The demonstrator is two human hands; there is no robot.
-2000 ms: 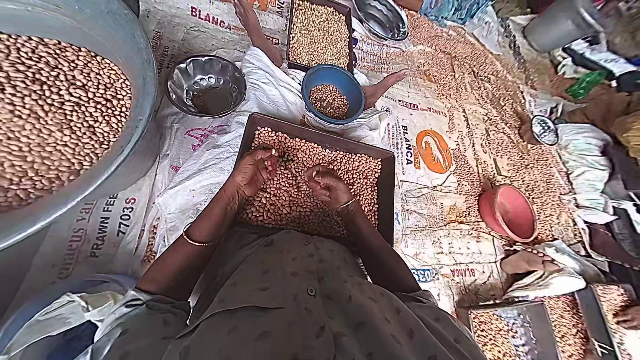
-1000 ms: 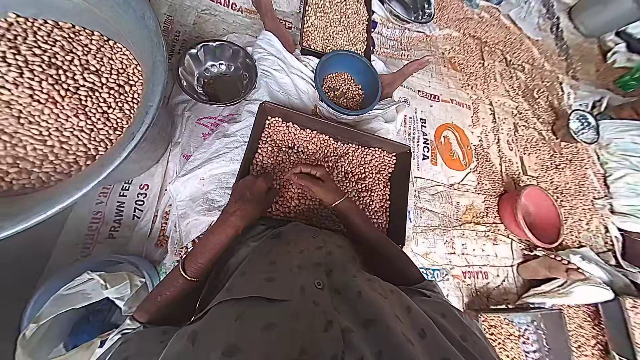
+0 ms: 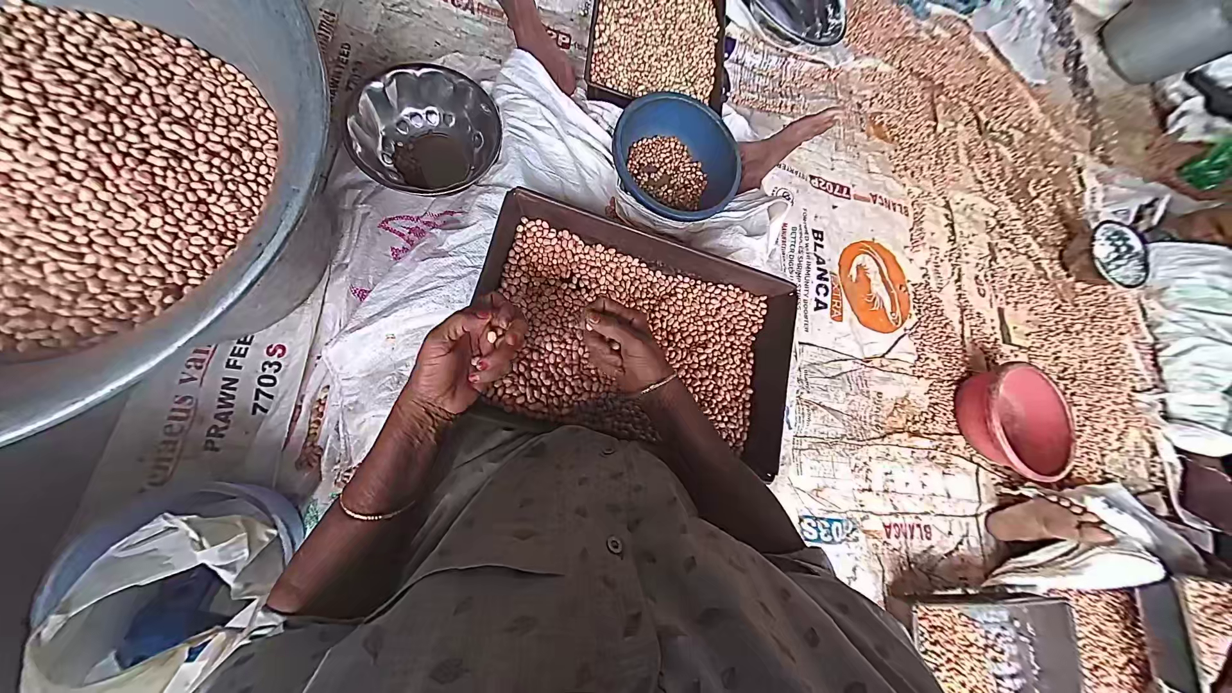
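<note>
A dark rectangular tray (image 3: 776, 385) full of reddish-skinned peanuts (image 3: 664, 308) lies against my lap. My left hand (image 3: 472, 351) is over the tray's left side, palm turned up, its fingers curled around a pale peanut kernel (image 3: 494, 337). To its right, my right hand (image 3: 621, 346) hovers over the peanuts with bent fingers; whether anything small sits between its fingertips cannot be told. Behind the tray stands a blue bowl (image 3: 724, 144) with some peanuts inside. A fluted metal bowl (image 3: 371, 120) with something dark at its bottom is at the back left.
A large metal basin (image 3: 313, 183) of peanuts stands at the left, above a lined bucket (image 3: 260, 500). Another peanut tray (image 3: 717, 48) and a person's feet (image 3: 789, 140) are beyond. At right are a red bowl (image 3: 1020, 423), spread peanuts (image 3: 982, 212), another foot (image 3: 1039, 520) and more trays (image 3: 1049, 626).
My hands were close together over the tray a second ago and are now apart. The left palm has turned up, showing a kernel in the fingers.
</note>
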